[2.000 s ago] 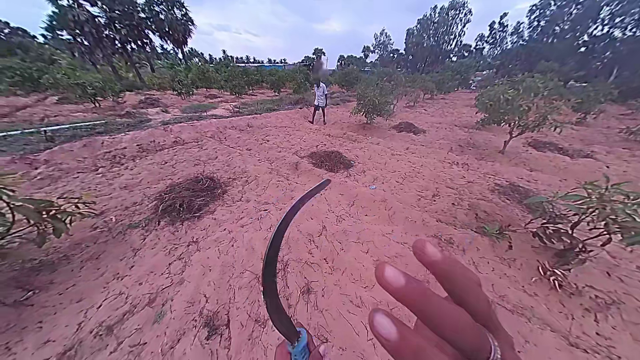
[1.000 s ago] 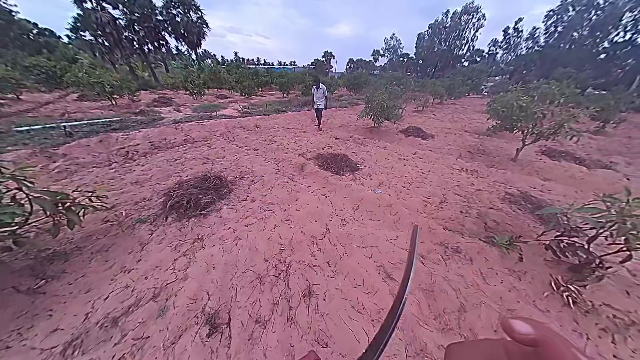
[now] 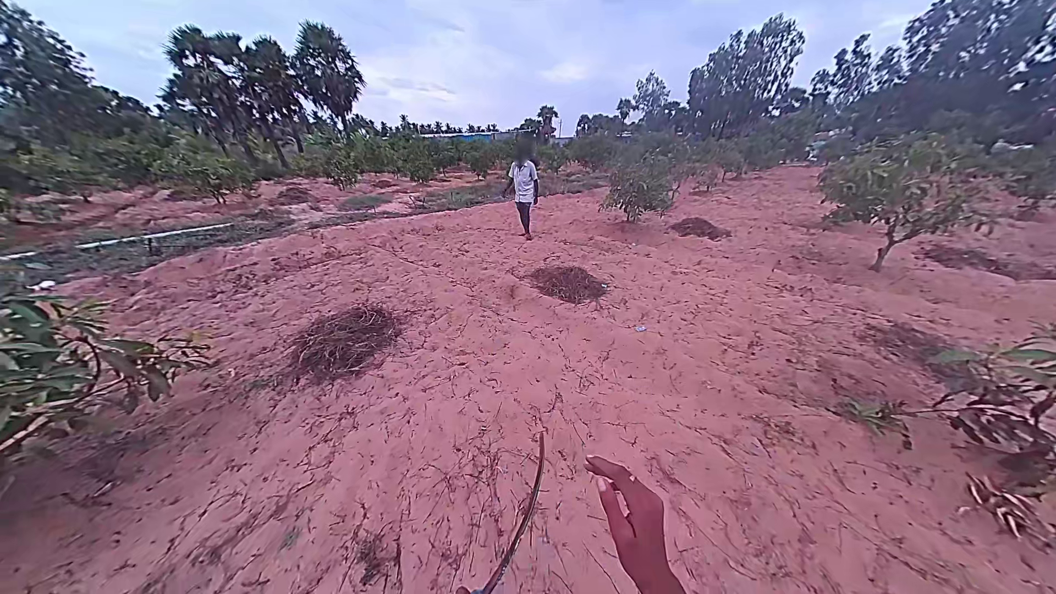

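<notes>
A sickle with a thin curved dark blade (image 3: 528, 511) rises from the bottom edge, its tip pointing up and away over the red soil. Only a sliver of my left hand (image 3: 464, 590) shows at the blade's base, closed on the sickle; the handle is mostly hidden below the view. To the right of the blade is my right hand (image 3: 635, 524), with fingers loosely bent and apart, holding nothing and not touching the sickle.
Heaps of dry twigs lie at the left (image 3: 346, 340) and centre (image 3: 569, 283). Beyond them a person (image 3: 524, 186) stands or walks. Leafy branches (image 3: 74, 363) edge the left; a small tree (image 3: 907, 186) and a low leafy plant (image 3: 1002, 396) are at right. A pale pipe (image 3: 153, 236) runs at far left.
The sickle, large and upright in the first frame, now shows lower and more edge-on. My right hand has moved within the view, from spread fingers to loosely bent ones. The distant person appears nearer.
</notes>
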